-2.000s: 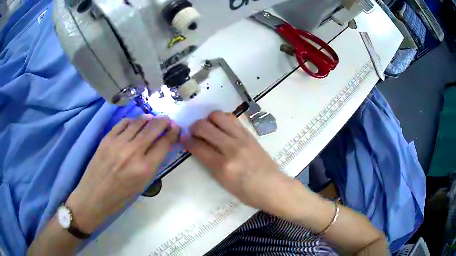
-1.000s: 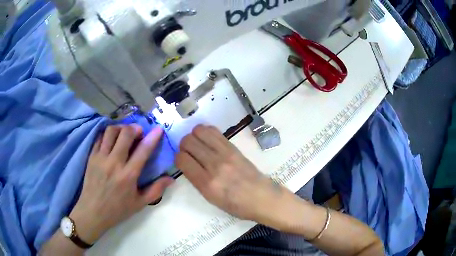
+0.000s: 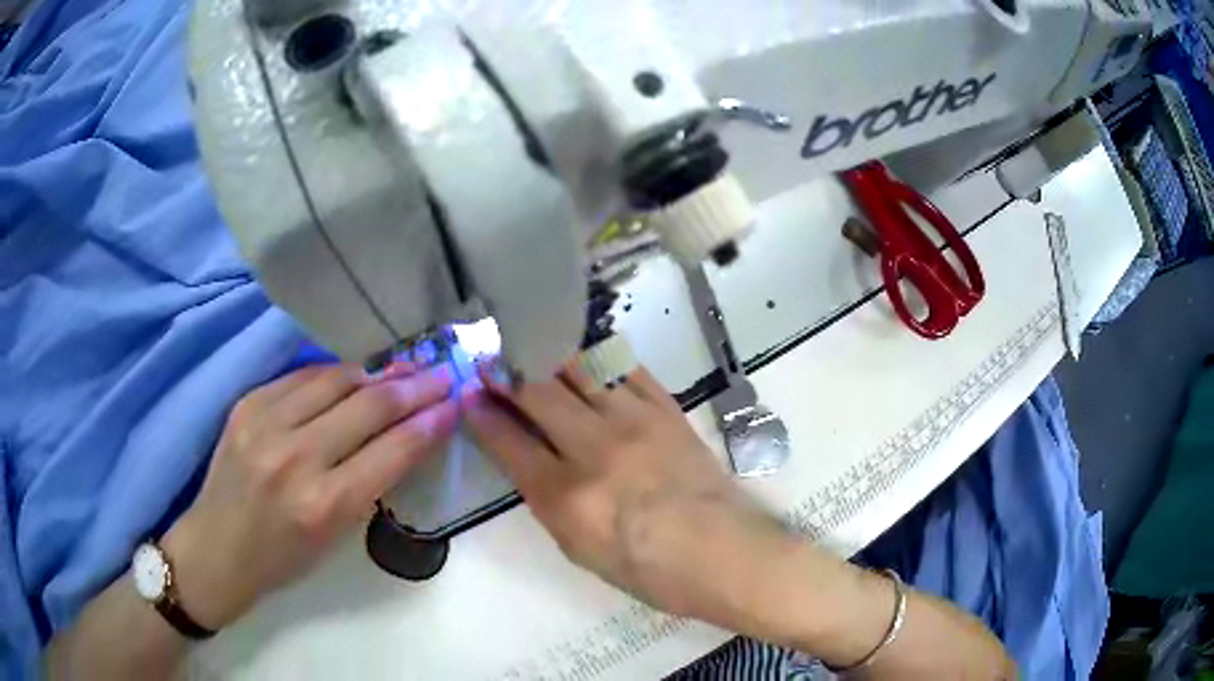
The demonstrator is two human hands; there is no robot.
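The light blue garment [image 3: 147, 333] lies in folds left of the machine head and runs under my left hand. My left hand [image 3: 326, 459], with a watch on the wrist, has its fingertips together at the lit needle area [image 3: 466, 349]. My right hand [image 3: 606, 472] is just right of it, its fingertips close to the left ones. The cloth edge between the fingertips is mostly hidden by the fingers and glare, so the grip of each hand is unclear. The machine head [image 3: 400, 173] covers part of my right fingers.
Red-handled shears [image 3: 929, 260] lie on the white table [image 3: 852, 399] at the right, blades hidden behind the machine. A jointed silver arm [image 3: 752, 432] ends right of my right hand. A thin grey strip [image 3: 1061, 282] lies at the right end. More blue cloth [image 3: 1032, 532] hangs below the table.
The view has shifted, and the machine head looks larger and nearer. My left hand's spread fingers and thumb have drawn together near the needle. My right fingers have moved close to it, partly behind the head.
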